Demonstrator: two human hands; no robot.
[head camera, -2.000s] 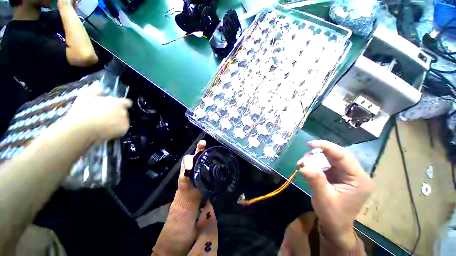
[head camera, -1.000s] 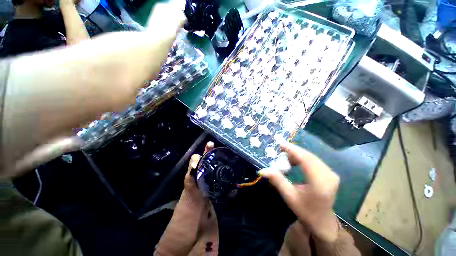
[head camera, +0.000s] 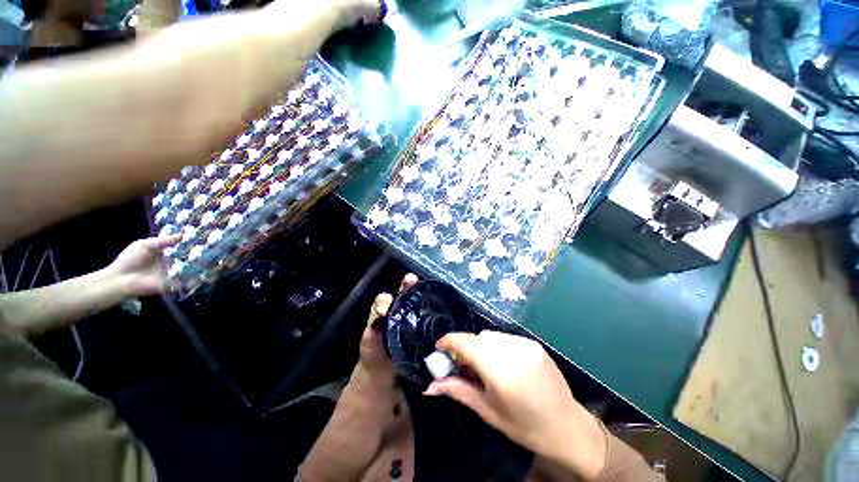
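A glossy black round camera housing (head camera: 414, 325) is held over the lap, its open side facing up. My left hand (head camera: 377, 339) grips it from the left side, with the fingertips on its rim. My right hand (head camera: 499, 377) pinches a small silver-white stepper motor (head camera: 439, 365) between thumb and fingers at the lower right of the housing's opening. The motor's wires are not clearly visible. A clear blister tray (head camera: 377, 218) with rows of silver motors lies on the green bench just beyond the housing.
Another person's arms (head camera: 141, 132) reach in from the left, one hand holding a second motor tray (head camera: 273, 179) over the black parts bin (head camera: 202, 353). A screw feeder (head camera: 688, 179) stands right of my tray. A cardboard sheet (head camera: 735, 377) with white discs lies at the right.
My right hand has brought the motor left and down to the housing. The other person's motor tray has moved from the far left onto the bench edge, and black units behind are now covered.
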